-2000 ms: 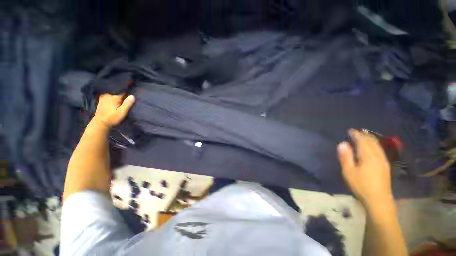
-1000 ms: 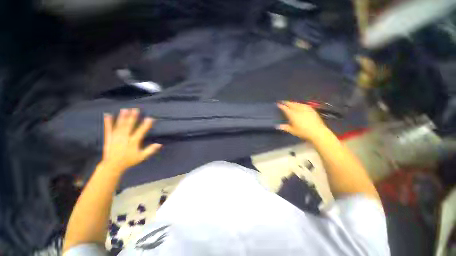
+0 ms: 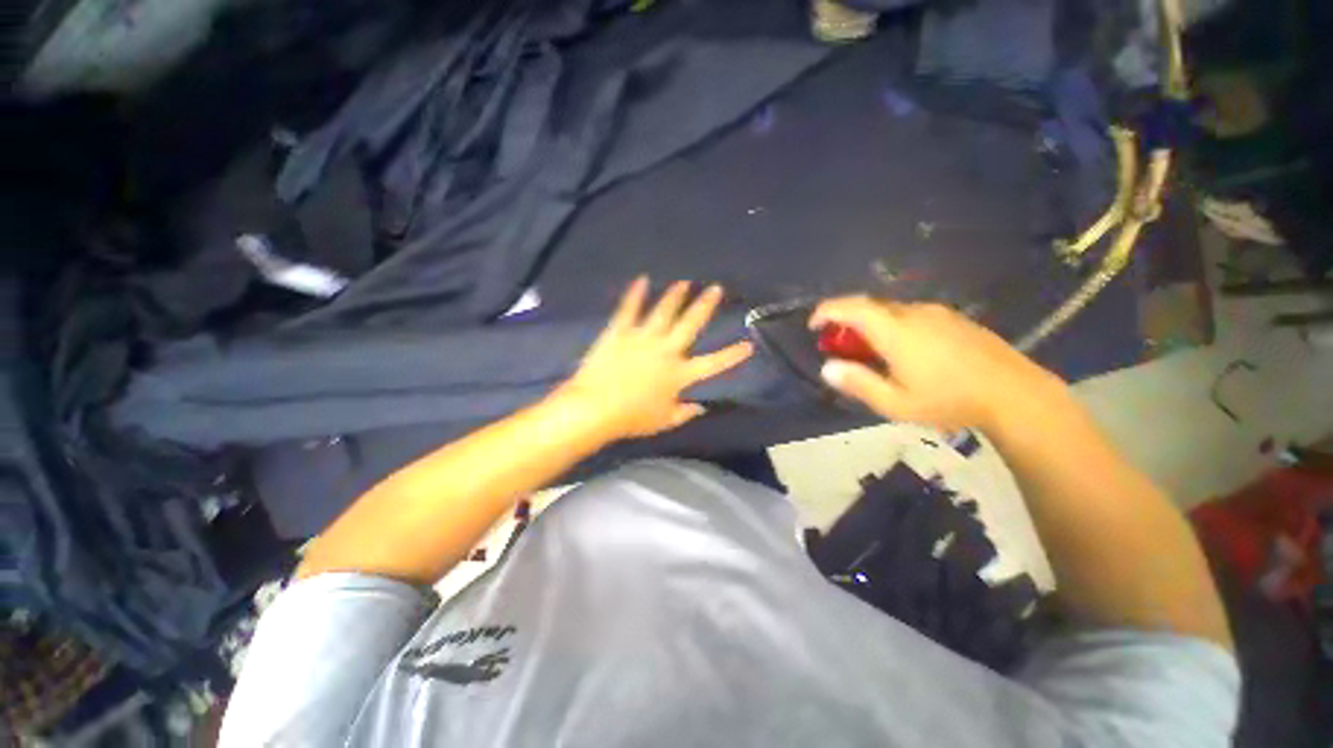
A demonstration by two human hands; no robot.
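Observation:
A dark grey-blue garment leg point(image 3: 380, 383) lies stretched flat from left to centre along the table's front. My left hand point(image 3: 651, 363) rests flat on its right part with fingers spread, holding nothing. My right hand point(image 3: 914, 358) is closed around the steam iron point(image 3: 787, 345), at the right end of the leg. The iron's dark pointed body shows left of my fingers, pointing left, with a red patch between thumb and fingers. The rest of the iron is hidden under my hand.
The dark pressing table pad point(image 3: 819, 205) lies behind the hands. A yellowish steam hose point(image 3: 1089, 292) rises at the right. Crumpled dark garments point(image 3: 439, 132) lie at the back and left. A white strip point(image 3: 293, 269) lies on them. Dark cloth scraps point(image 3: 921, 548) lie on the pale floor.
My left hand has moved right along the leg. My right hand, earlier spread on the cloth, now holds the iron. The view has shifted, showing more of the hose and floor at right.

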